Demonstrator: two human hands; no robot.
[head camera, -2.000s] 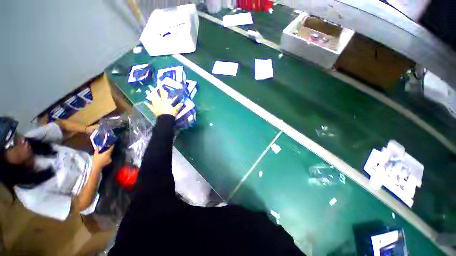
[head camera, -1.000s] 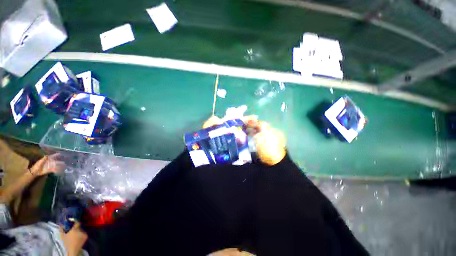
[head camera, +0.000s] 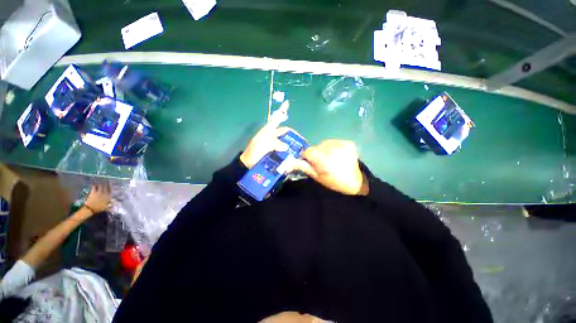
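Note:
A dark blue retail box (head camera: 260, 179) is held tilted in front of my body, over the near edge of the green bench (head camera: 208, 126). My left hand (head camera: 264, 146) grips its upper left side, with a finger pointing away from me. My right hand (head camera: 333, 165) is closed at its right side, fingertips against the box face. Whether the right fingers pinch something small is hidden. Several blue and white retail boxes (head camera: 106, 126) lie in a loose group on the left of the bench. Another retail box (head camera: 444, 123) stands alone on the right.
A white box (head camera: 38, 41) is at the far left. White paper slips (head camera: 142, 30) and white carton blanks (head camera: 407, 41) lie beyond the pale rail (head camera: 215, 61). Crumpled clear film (head camera: 343, 90) is on the bench. A coworker's arm (head camera: 60, 228) reaches in at the lower left, near plastic film.
The retail box in my hands has turned to a steeper tilt, blue side up. My left hand now shows on its upper left. The coworker's hand has moved toward the bench edge.

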